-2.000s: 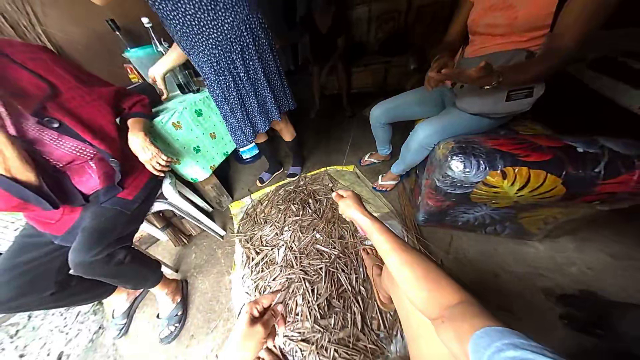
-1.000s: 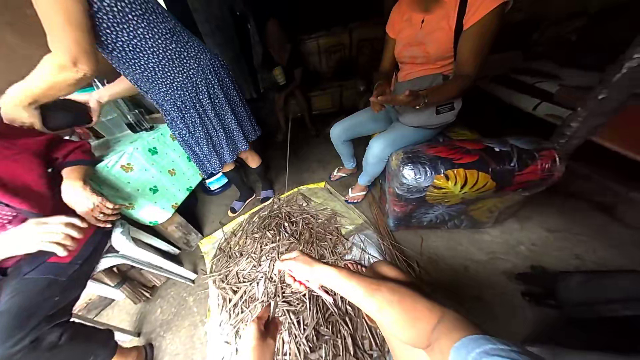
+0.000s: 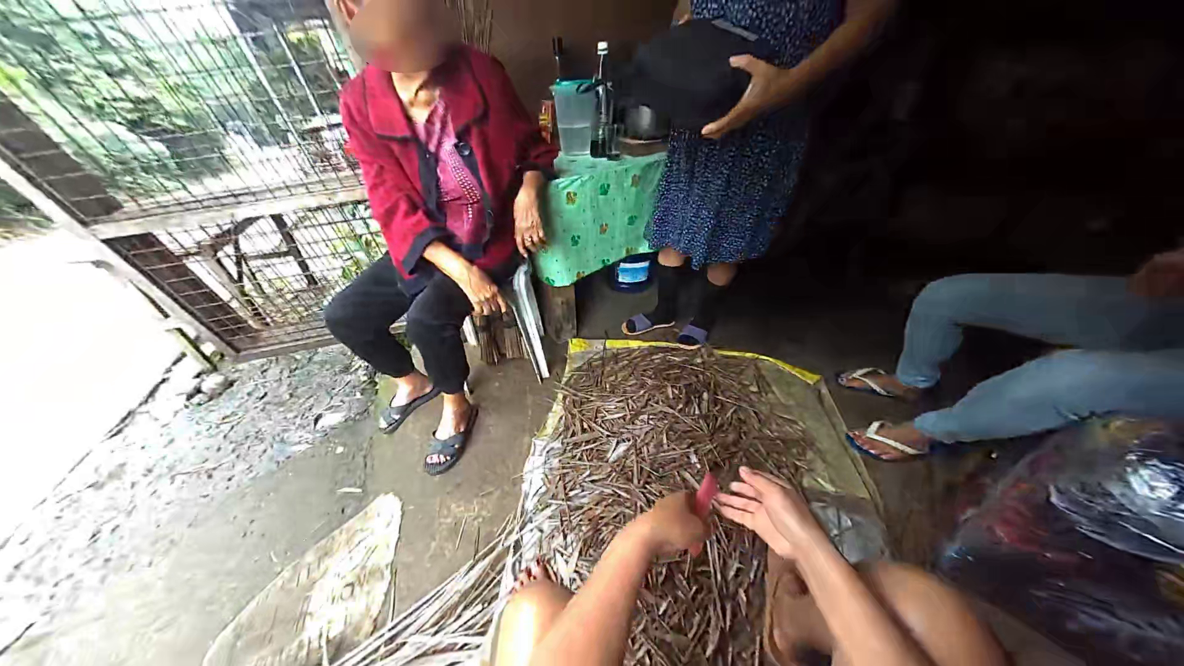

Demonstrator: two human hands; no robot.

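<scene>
My left hand [image 3: 678, 524] is closed around a small pink object [image 3: 705, 497], perhaps a handle; its exact kind is not clear. Just right of it, my right hand [image 3: 770, 511] is spread with its fingers apart and nothing visible in it. Both hands are above a wide heap of dry brown leaf strips or shavings [image 3: 666, 416]. The heap lies on a yellow-edged sack sheet [image 3: 837, 453] on the floor, between my bent legs and beyond them.
A person in a red jacket [image 3: 393, 166] sits at the left, beside a green-covered table [image 3: 601, 217] with a pitcher [image 3: 575, 116] and bottles. Another stands holding a dark object [image 3: 680, 74]. A seated person's jeans [image 3: 1036, 393] and a plastic-wrapped bundle [image 3: 1064, 546] are at right. Long pale strips [image 3: 444, 601] lie lower left.
The view has swung left. My right hand, lower over the heap one second ago, now has its fingers spread beside my left. The standing person now holds the dark object in front of the body.
</scene>
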